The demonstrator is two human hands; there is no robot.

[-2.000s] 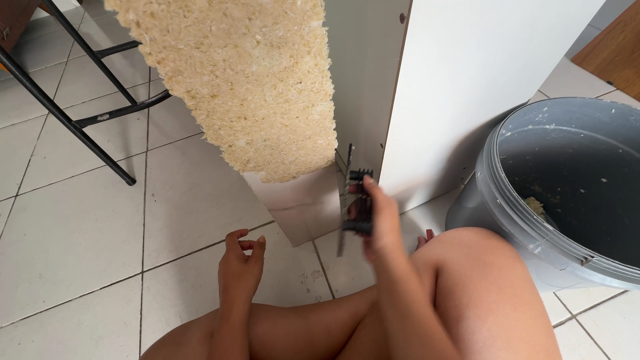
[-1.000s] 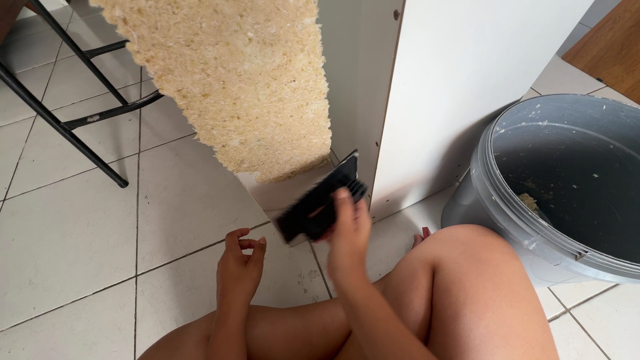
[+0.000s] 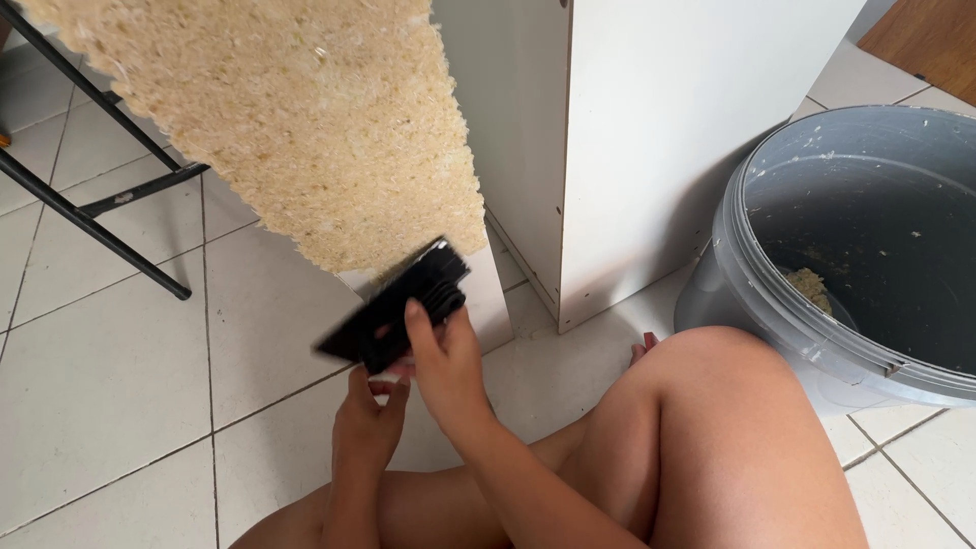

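Observation:
My right hand point(image 3: 446, 358) grips the handle of a black plastering trowel point(image 3: 396, 309), whose slanting blade lies at the lower end of a beige, fibrous coating point(image 3: 320, 130) on a white panel point(image 3: 484, 293). Just below the trowel's lower end is my left hand point(image 3: 371, 415), its fingertips bent and close together near the handle. Whether the left hand touches the trowel or holds anything is not clear. Motion blurs the trowel's edge.
A large grey bucket point(image 3: 732, 252) with a clump of beige material point(image 3: 810, 290) inside stands at the right, beside my knee. Behind is a white cabinet side point(image 3: 648, 152). Black metal legs point(image 3: 91, 221) stand on the tiled floor point(image 3: 114, 389) at the left.
The trowel in my right hand has moved left and down from the panel's right edge, and its blade has turned. My right hand is now close to my left hand.

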